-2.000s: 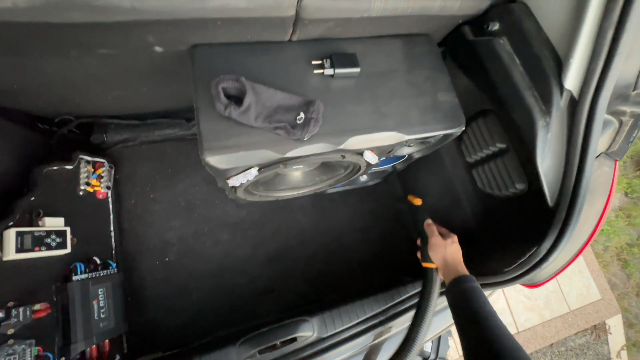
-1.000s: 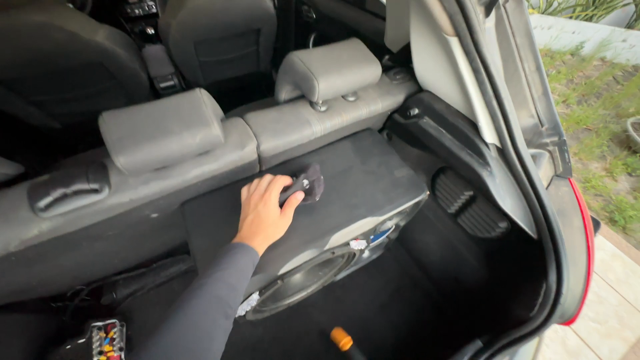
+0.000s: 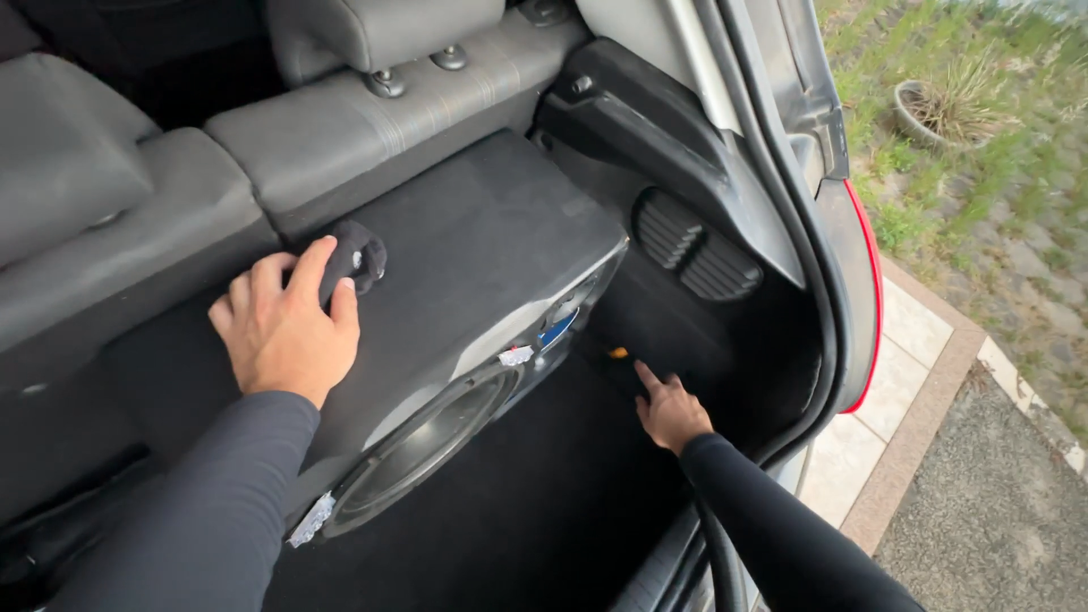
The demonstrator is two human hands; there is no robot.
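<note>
My left hand [image 3: 293,327] grips a dark cloth pouch [image 3: 361,255] against the top of a black subwoofer box [image 3: 484,221], near the rear seatback. The box lies in a car's boot, its round speaker [image 3: 425,442] facing the boot opening. To the right of the box, low in the boot, my right hand [image 3: 671,412] is on a dark vacuum hose, its index finger stretched forward. Just ahead of that finger shows a small orange piece [image 3: 618,352]; the dark part between it and the hand blends into the carpet. The hose [image 3: 722,552] runs down over the boot's edge.
The rear seatback [image 3: 382,127] with its headrests stands behind the box. A vented side trim panel [image 3: 697,242] lies to the right, bounded by the rubber door seal [image 3: 799,212]. Outside are a red tail light [image 3: 867,297], paving tiles [image 3: 901,340] and a plant pot [image 3: 922,119].
The view has swung widely. Two seconds ago the pouch and a black plug adapter lay on the box; now my left hand holds the pouch, and the adapter is not visible.
</note>
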